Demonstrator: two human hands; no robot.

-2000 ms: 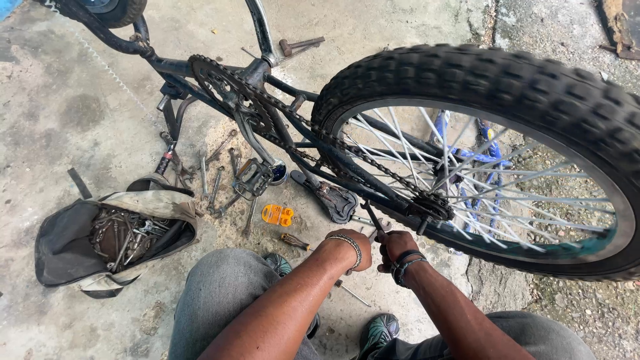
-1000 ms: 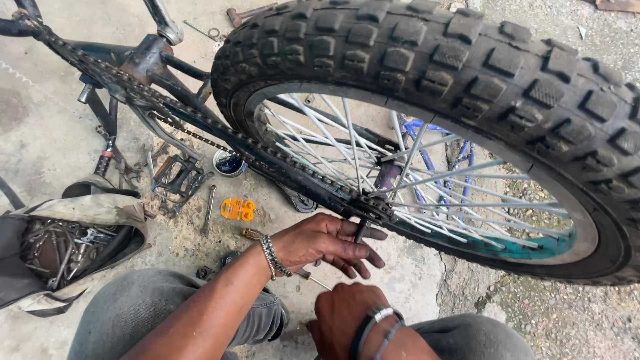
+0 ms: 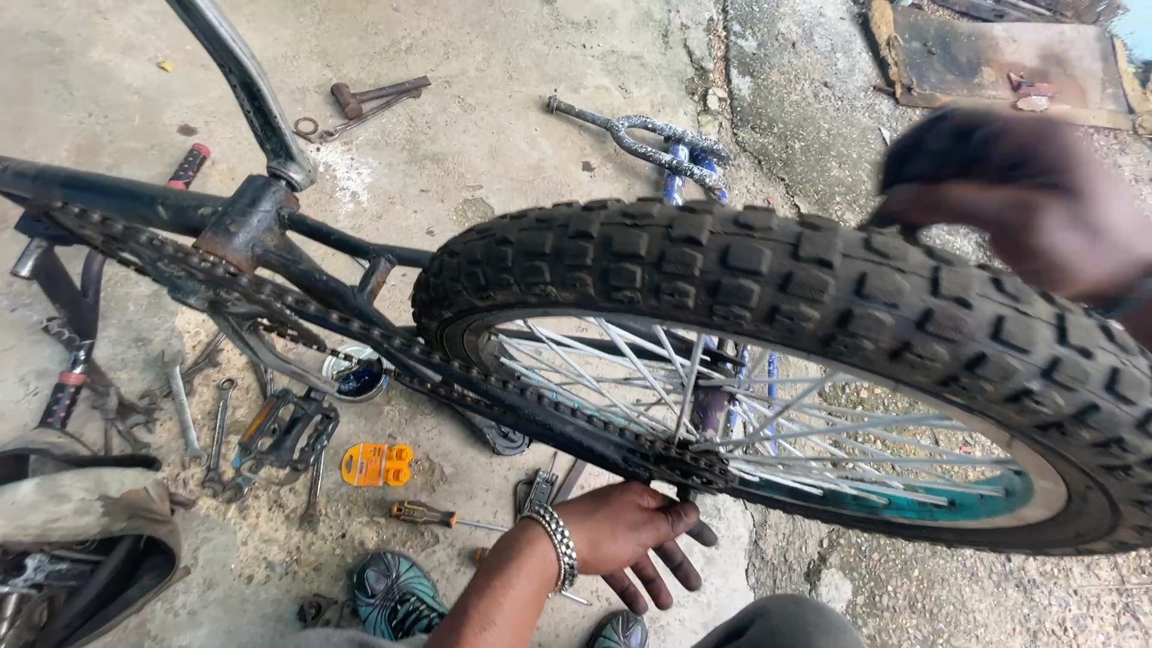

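Observation:
My left hand (image 3: 634,540) is at the rear axle of an upturned bicycle, beside the rear sprocket (image 3: 702,470); thumb and forefinger are at the axle end, the other fingers spread. Whether it grips anything there is hard to tell. Blurred, my right hand (image 3: 999,193) is at the far upper side of the knobby rear tire (image 3: 684,256); its fingers are curled, and its hold is unclear. The bicycle chain (image 3: 468,373) runs along the black frame (image 3: 531,427) from the chainring to the sprocket. White spokes (image 3: 621,378) fill the wheel.
On the concrete lie a screwdriver (image 3: 423,514), a combination wrench (image 3: 219,432), an orange plastic package (image 3: 376,464), a small tin with dark contents (image 3: 355,373), a rusty socket tool (image 3: 378,94) and a bicycle fork (image 3: 630,135). A tool bag (image 3: 81,513) sits at left; a pedal (image 3: 286,434) hangs nearby.
My right hand has moved from below the rear axle up to the tire's far side. My left hand stays by the axle. The view has shifted closer to the wheel.

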